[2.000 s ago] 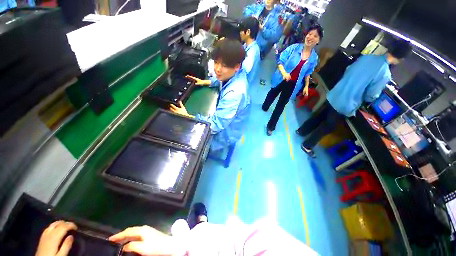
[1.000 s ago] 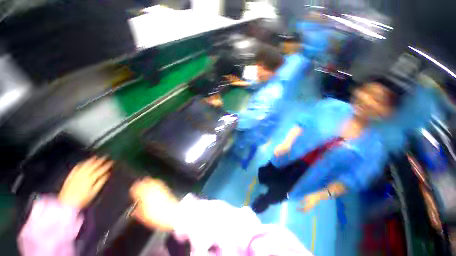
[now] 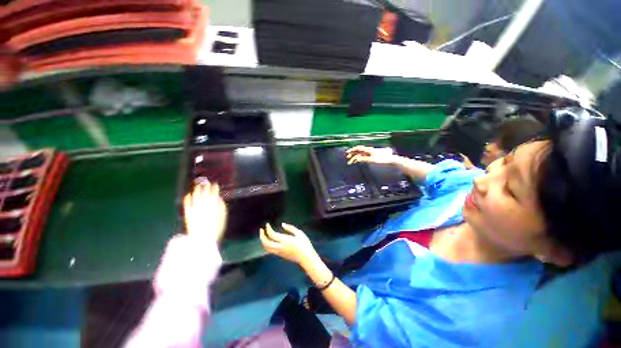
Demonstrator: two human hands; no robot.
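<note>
A black tray [image 3: 280, 163] lies on the green bench left of centre and holds two dark-screened tablets. The nearer tablet [image 3: 238, 170] has a reddish sheen and a bright lamp reflection; the farther tablet [image 3: 235, 129] is dark, with small white marks at its left. My left hand [image 3: 204, 211], in a pink sleeve, reaches up from below. Its slightly spread fingertips rest at the nearer tablet's lower left; it holds nothing visibly. My right hand is not in view.
A person in a blue smock [image 3: 436, 292] stands close at right, one hand over a second tray [image 3: 364, 204] with two tablets, the other near my tray. A red-orange tray [image 3: 34, 217] lies left. Stacked red-orange trays [image 3: 102, 34] and black trays [image 3: 316, 34] stand above.
The view has swung left towards the bench and shelf. The blue-smocked person now stands close beside the trays. My right hand has left the picture; my left hand is now at the tablet.
</note>
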